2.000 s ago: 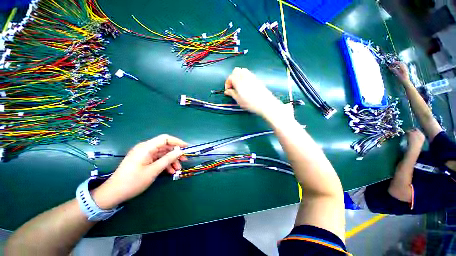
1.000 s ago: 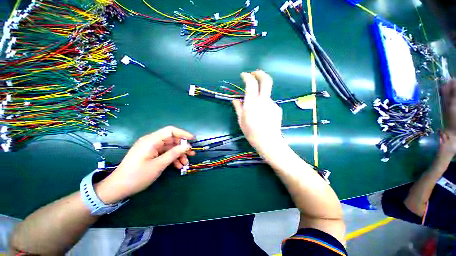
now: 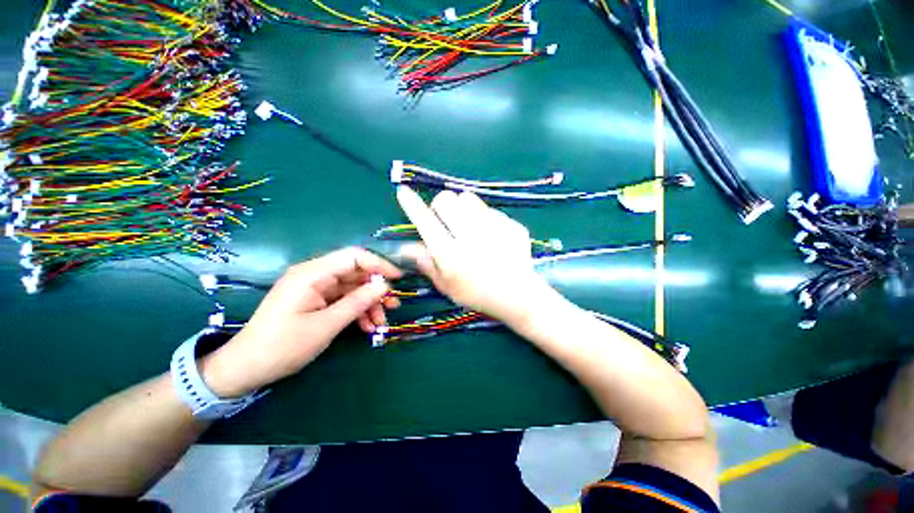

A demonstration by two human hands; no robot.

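Note:
My left hand (image 3: pixel 319 306) pinches a tiny white connector housing (image 3: pixel 378 285) between thumb and fingers, with a few wires running right from it. My right hand (image 3: pixel 471 250) is close to its right, thumb and a finger near the connector, index finger extended up-left; thin wires pass at its fingertips. A harness in progress (image 3: pixel 441 325) lies on the bench just below the hands, partly hidden by my right hand. The sample harness (image 3: pixel 481 183) lies above my right hand, with a yellow-green label tag (image 3: pixel 638 195) near its right end.
A heap of pre-wired coloured leads (image 3: pixel 120 140) covers the left side. A small coloured lead bundle (image 3: pixel 461 45) lies at upper middle. A sheathed cable bundle (image 3: pixel 692 125) lies by the yellow line. A blue-rimmed tray (image 3: pixel 810 120) and dark cable pile (image 3: pixel 847 255) are at right, a person's arm below.
My right hand has moved down and left, close to my left hand, with wires at its fingertips. My left hand still holds the connector. The view has shifted, and things at right sit further right.

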